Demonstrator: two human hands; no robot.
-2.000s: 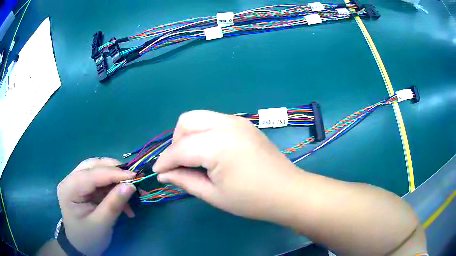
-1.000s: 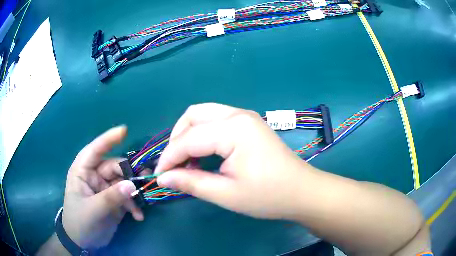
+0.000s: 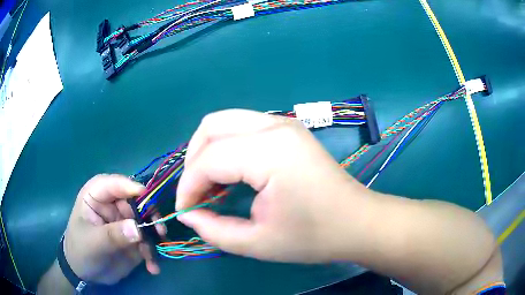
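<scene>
My left hand [image 3: 106, 227] holds a black connector housing [image 3: 137, 211] between thumb and fingers, with coloured wires entering its right side. My right hand [image 3: 253, 178] pinches a green wire [image 3: 196, 208] between thumb and forefinger. The wire's pale end reaches the housing by my left thumb; whether it sits in a cavity I cannot tell. My right hand hides the middle of the bundles. One bundle ends at a wide black housing [image 3: 371, 120] beside a white label [image 3: 313, 114]. The longer bundle ends at a small black housing [image 3: 487, 85].
Another harness [image 3: 190, 29] lies farther up the green mat, with black housings [image 3: 109, 50] at its left end and a white label [image 3: 243, 11]. A white paper sheet [image 3: 29, 98] lies at the left. A yellow tape line [image 3: 475, 127] runs down the right side.
The orange wire end seen at my left thumb is no longer visible there; the green wire now reaches the housing. My left fingers have closed in again. The far harness sits higher in view.
</scene>
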